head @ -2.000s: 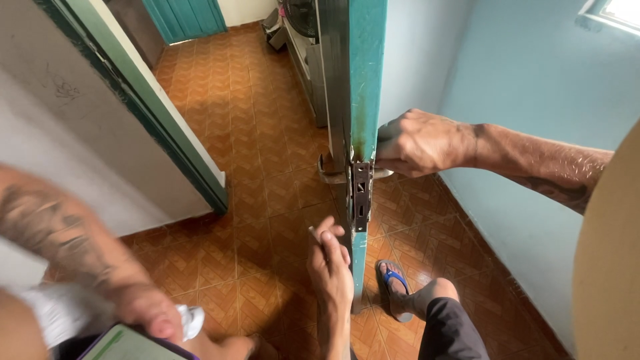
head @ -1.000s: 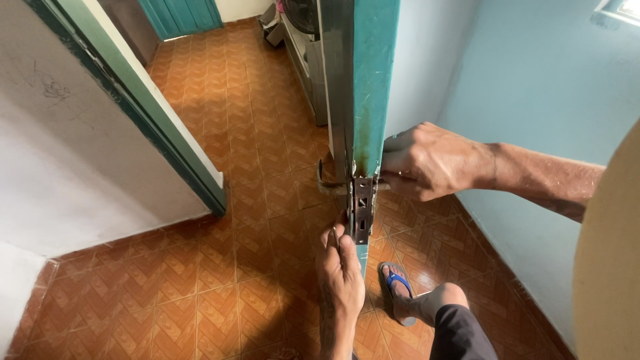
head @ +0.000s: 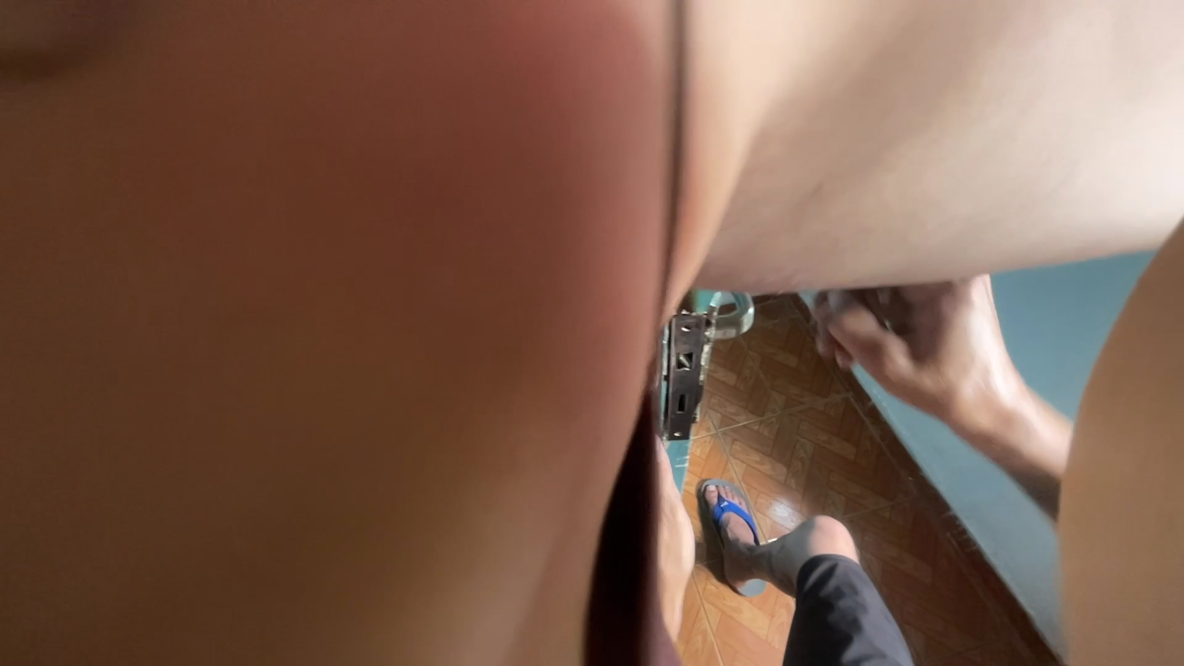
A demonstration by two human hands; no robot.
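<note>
A dark metal mortise lock plate (head: 684,377) sits in the edge of the teal door (head: 678,462), with a curved metal door handle (head: 735,314) beside its top. My right hand (head: 911,347) is to the right of the handle, apart from it, fingers curled; whether it holds something small cannot be told. Only a strip of my left hand (head: 675,546) shows below the lock; its fingers are hidden behind another person's blurred body and arm, which fill the left and top of the view.
Another person's bare arm (head: 925,148) crosses close in front of the camera. A foot in a blue-strapped flip-flop (head: 731,527) rests on the orange tiled floor (head: 768,407). A blue wall (head: 971,472) stands at right.
Another person's body and arm have come in close, covering most of the view. My right hand has come off the door handle and moved right.
</note>
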